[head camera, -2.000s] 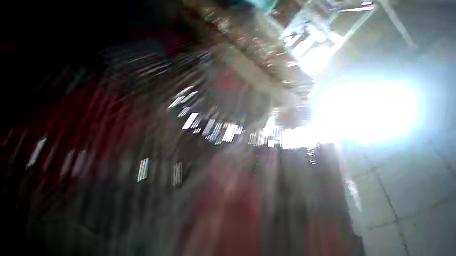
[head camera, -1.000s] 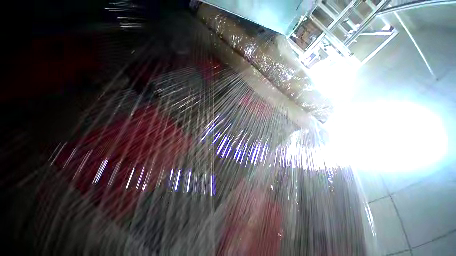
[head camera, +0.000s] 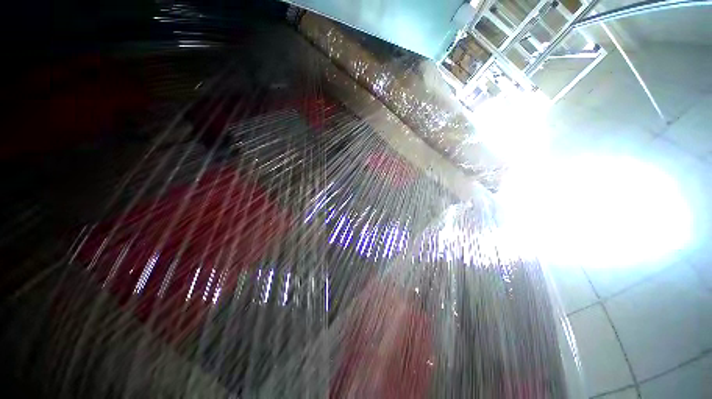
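Neither of my hands is in the picture. Nearest in front are stretch-wrapped goods (head camera: 258, 300), under clear film with many streaks and bright glints. Red contents show through the film at the left and at the lower middle, with grey and brown parts between them. A long pale brown edge (head camera: 390, 125) runs slantwise above the film, with shiny wrapped brown material behind it. The far left is too dark to make out.
A white metal frame (head camera: 519, 47) stands at the top right, beside a pale blue-green panel (head camera: 390, 22). Grey tiled floor (head camera: 652, 319) lies at the right. A large white glare hides part of the floor and the goods' right edge.
The view was blurred two seconds ago and is sharper now. Since one second ago the scene has shifted slightly left in the picture. No hand appears in any frame.
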